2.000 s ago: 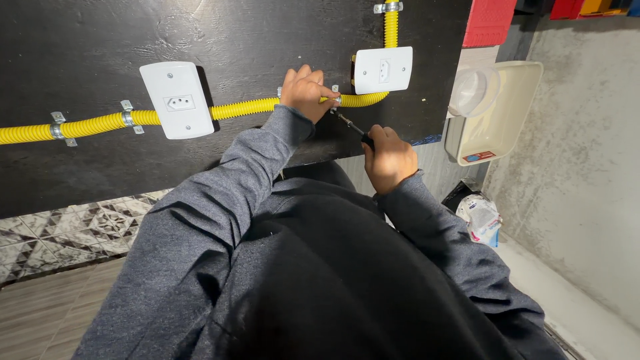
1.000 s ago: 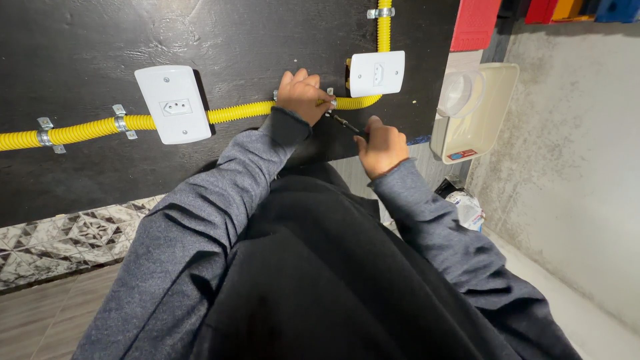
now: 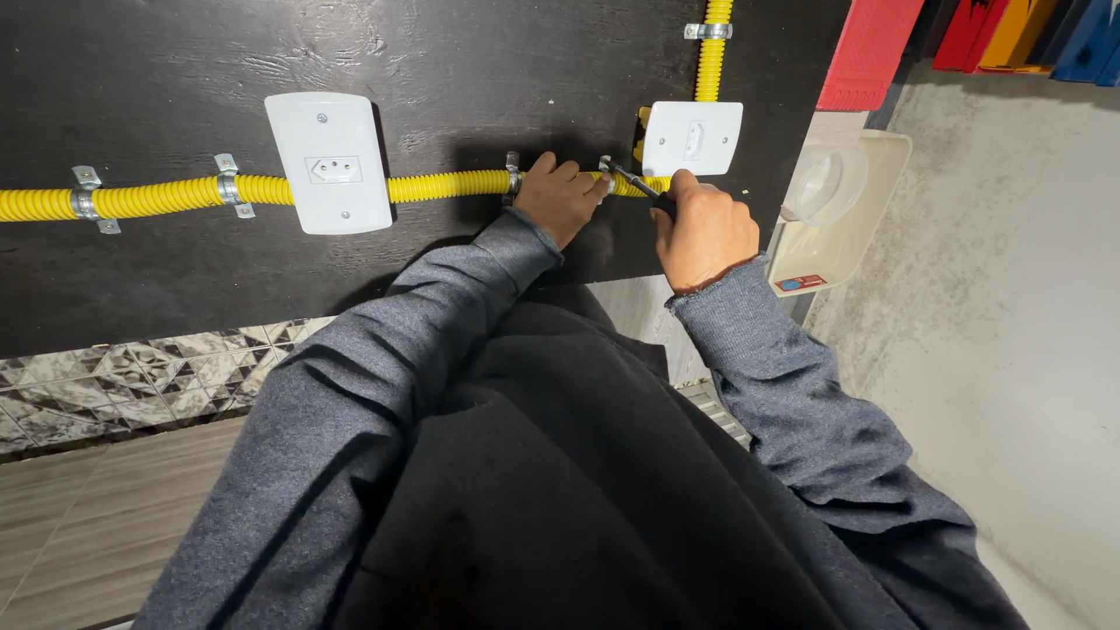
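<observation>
My right hand (image 3: 707, 229) grips the dark handle of a screwdriver (image 3: 637, 181); its shaft points up and left to the upper tab of a metal pipe clamp (image 3: 605, 164). My left hand (image 3: 562, 194) lies over the yellow corrugated conduit (image 3: 451, 185), with fingertips at that same clamp. Whether those fingers pinch the clamp or only press on it cannot be told. Just left of my left hand, another metal clamp (image 3: 512, 179) goes around the conduit. A white switch plate (image 3: 691, 138) sits above my right hand, and a white socket plate (image 3: 329, 164) is farther left.
The black board (image 3: 157, 61) carries more clamps along the conduit. Beyond its right edge are a red plastic bin (image 3: 871, 52), a cream tray (image 3: 875, 201) with a clear round container (image 3: 827, 184), and a concrete wall (image 3: 1006, 289). Colored bins (image 3: 1015, 35) stand at the top right.
The screwdriver tip has shifted from the clamp's lower side to its upper tab. My right hand has moved up, nearer the conduit and the switch plate. My left hand stays at the clamp.
</observation>
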